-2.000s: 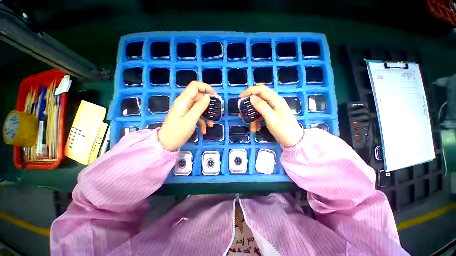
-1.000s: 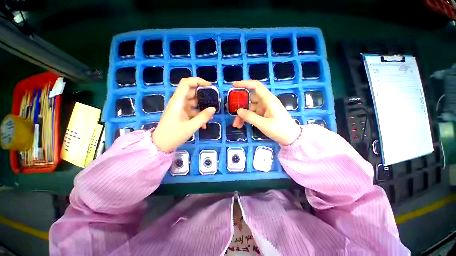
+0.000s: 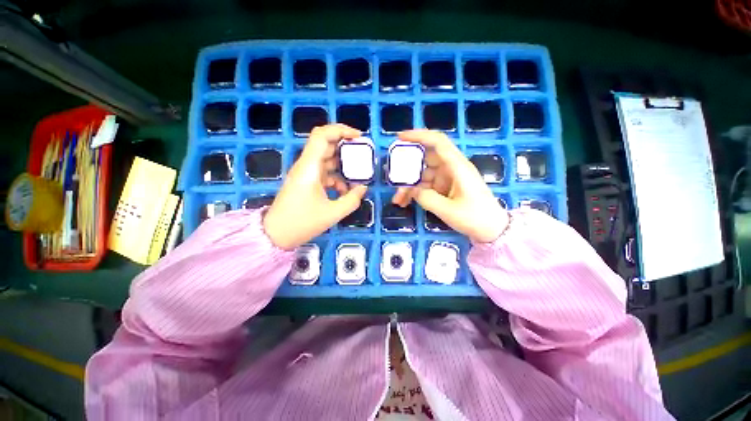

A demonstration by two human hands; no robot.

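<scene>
My left hand (image 3: pixel 311 191) holds a smartwatch (image 3: pixel 357 161) by its edges, and its screen is lit plain white. My right hand (image 3: pixel 458 189) holds a second smartwatch (image 3: pixel 406 163), also lit white. The two watches are side by side, apart, above the middle of the blue tray (image 3: pixel 370 290). The tray's pockets hold dark-faced watches in the upper rows. In the nearest row several units lie with their pale backs up, such as the watch back (image 3: pixel 351 263). My hands and sleeves hide part of the lower rows.
At left are a red basket (image 3: pixel 105 177) of sticks and pens, a yellow tape roll (image 3: pixel 33 203) and a yellow paper pad (image 3: pixel 142 212). At right are a cabled black block (image 3: pixel 599 205), a clipboard (image 3: pixel 674 189) and a black tray (image 3: pixel 683 311) beneath it.
The screens, striped with light and then dark on the left and red on the right, now both show white. Both watches have tilted up to face the camera since the first frame.
</scene>
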